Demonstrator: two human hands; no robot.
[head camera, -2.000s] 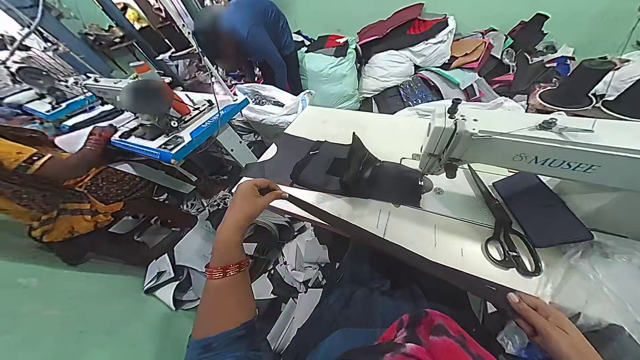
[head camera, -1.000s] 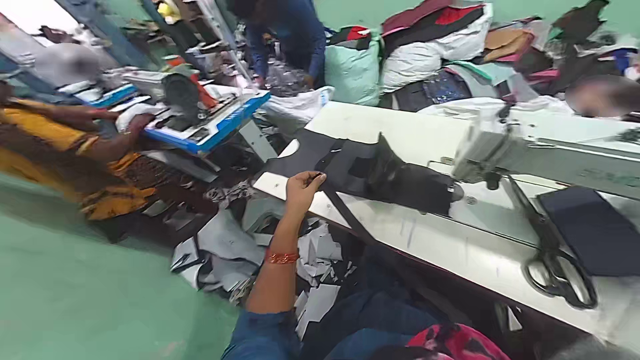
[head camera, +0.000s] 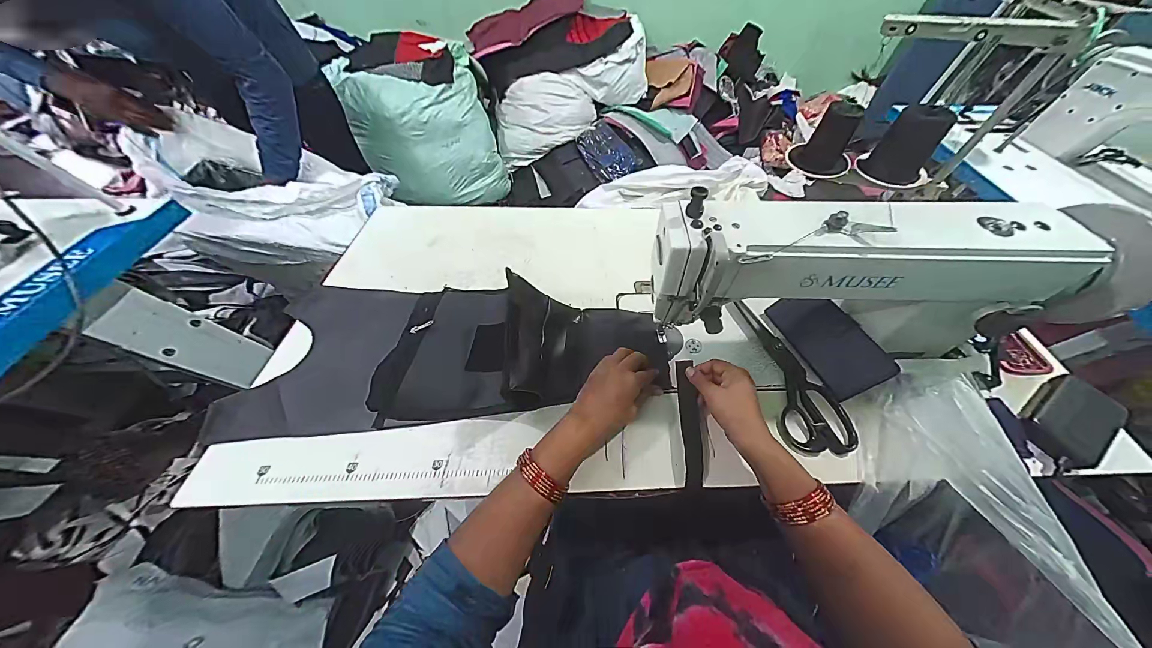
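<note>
My right hand (head camera: 724, 393) pinches the upper end of a narrow black fabric strip (head camera: 691, 432), which hangs over the table's front edge. Just left of it, my left hand (head camera: 619, 389) rests on the right end of a dark fabric piece (head camera: 432, 360); whether its fingers grip the cloth is unclear. That piece has a zipper and a raised black flap, and its right end lies by the needle of the white sewing machine (head camera: 882, 261). Black-handled scissors (head camera: 805, 405) lie right of my right hand, beside a folded dark cloth (head camera: 832, 346).
The sewing table (head camera: 423, 463) has a printed scale along its front edge. Clear plastic sheeting (head camera: 954, 459) drapes at its right end. Behind stand stuffed sacks (head camera: 423, 135) and black thread cones (head camera: 904, 144). A co-worker's sleeve (head camera: 261, 90) reaches into a white sack at upper left.
My left hand has moved right, from the cloth's left end to near the needle. My right hand, out of sight one second ago, holds the strip's end beside it. The view has swung right.
</note>
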